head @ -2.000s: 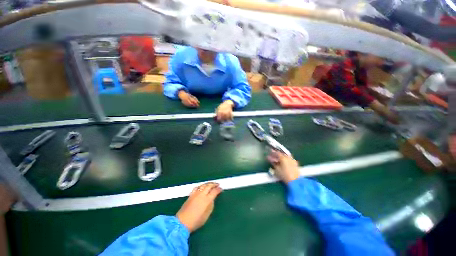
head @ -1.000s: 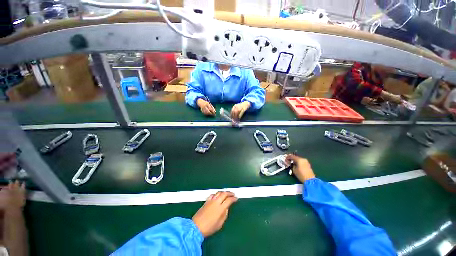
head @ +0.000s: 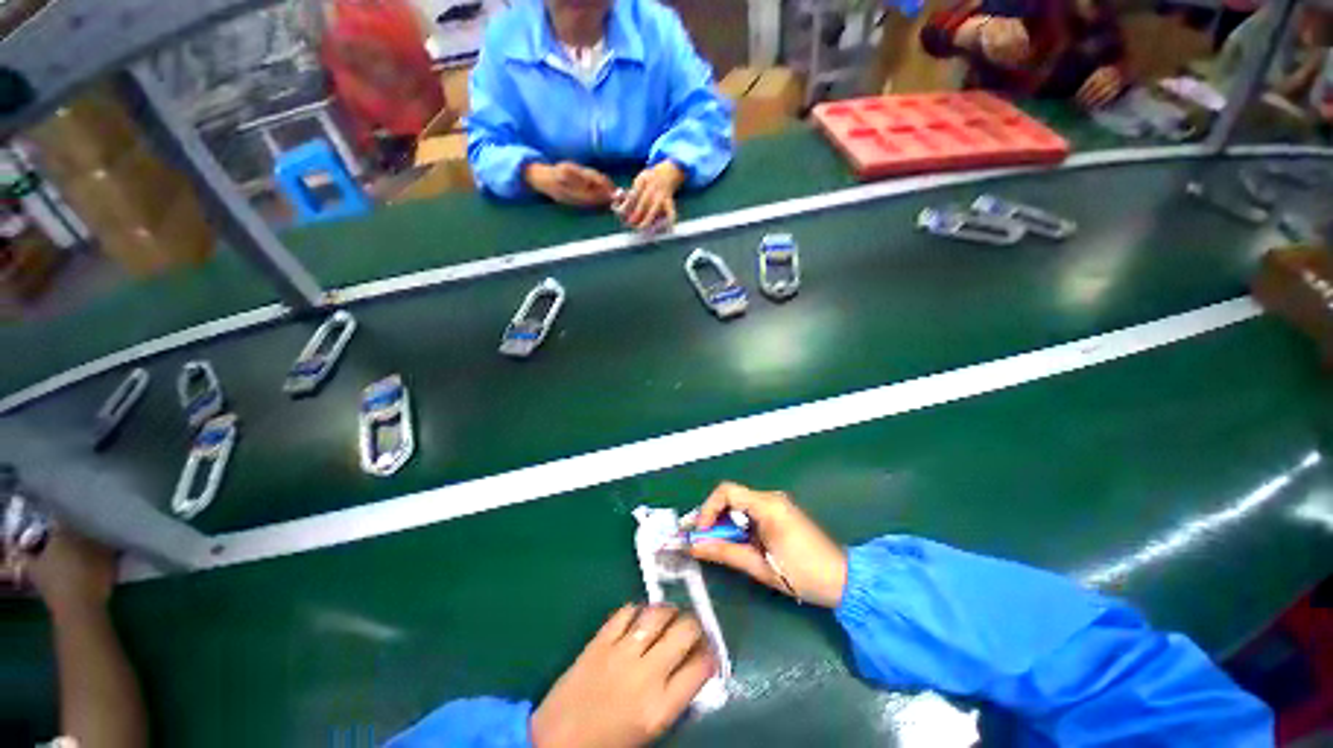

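Note:
A white loop-shaped unit (head: 658,563) lies on the green work surface (head: 483,607) in front of me, its far end tilted left. My left hand (head: 632,675) lies over the near part of its loop, with its fingers on it. My right hand (head: 768,548) grips at the far end, where a small blue piece (head: 724,529) shows between the fingers. A thin dark pen-like tool (head: 787,574) sticks out behind the right palm. Its tip is hidden.
A white rail (head: 819,417) runs between me and the belt (head: 585,380), which carries several similar units (head: 388,427). Opposite, a person in blue (head: 599,102) handles a piece beside an orange tray (head: 943,132). Another person's arm (head: 81,628) is at left, a carton (head: 1298,292) at right.
My right hand has drawn back from the belt across the rail with a unit. My left hand has moved from the rail onto it. The view has tilted down.

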